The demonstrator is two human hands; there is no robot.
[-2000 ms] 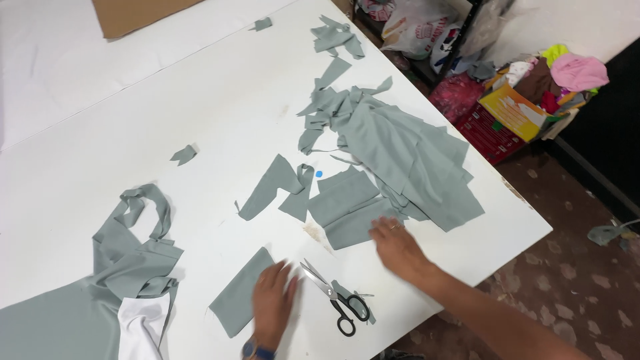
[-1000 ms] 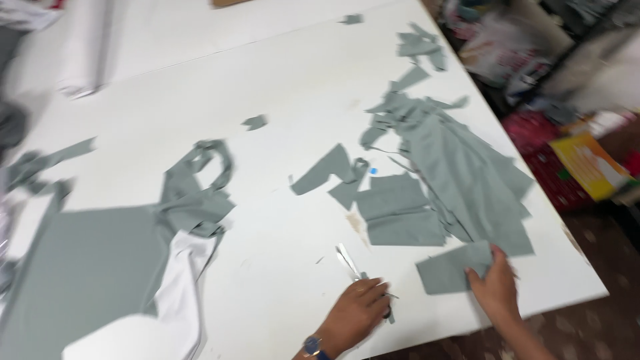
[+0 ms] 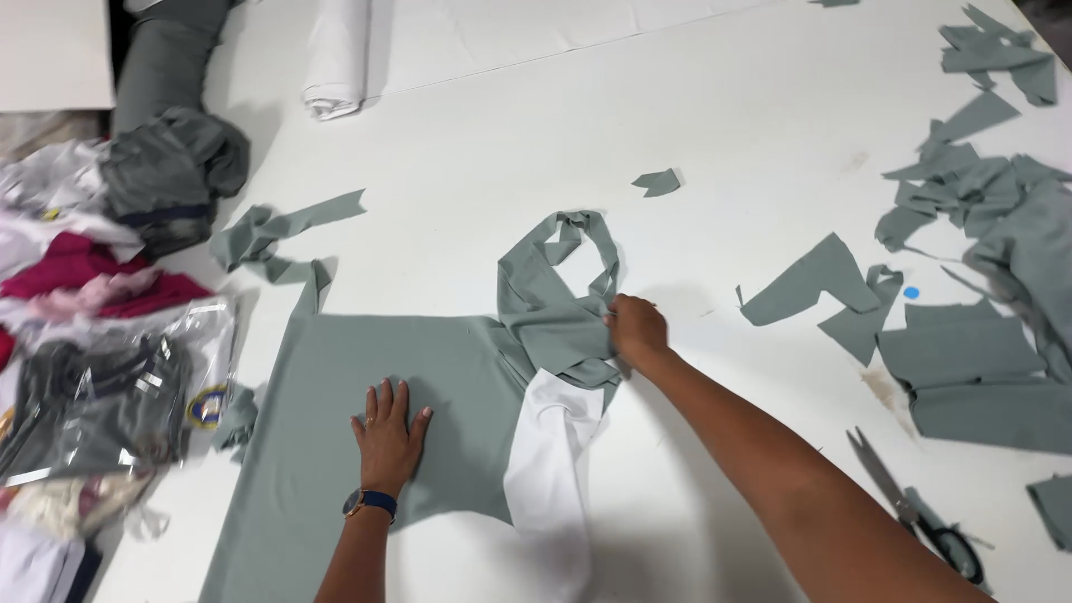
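Observation:
My left hand (image 3: 389, 440), with a watch at the wrist, lies flat with fingers spread on a large grey-green fabric piece (image 3: 335, 368). My right hand (image 3: 638, 329) pinches the right edge of a bunched grey-green fabric strip (image 3: 557, 327), which forms a loop at its top. Just below the bunch, a white cloth (image 3: 548, 452) hangs down over the table. Black-handled scissors (image 3: 904, 511) lie at the lower right, beside my right forearm, over a small scrap.
Cut grey-green pieces (image 3: 963, 343) and scraps cover the table's right side. A white fabric roll (image 3: 335, 59) lies at the top. Along the left are a grey fabric roll (image 3: 167, 67), crumpled garments and a clear plastic bag with folded clothing (image 3: 100, 402).
The view has swung left. My left hand has gone from the scissors to the large fabric piece. My right hand has let go of a small grey-green piece and now grips the bunched strip.

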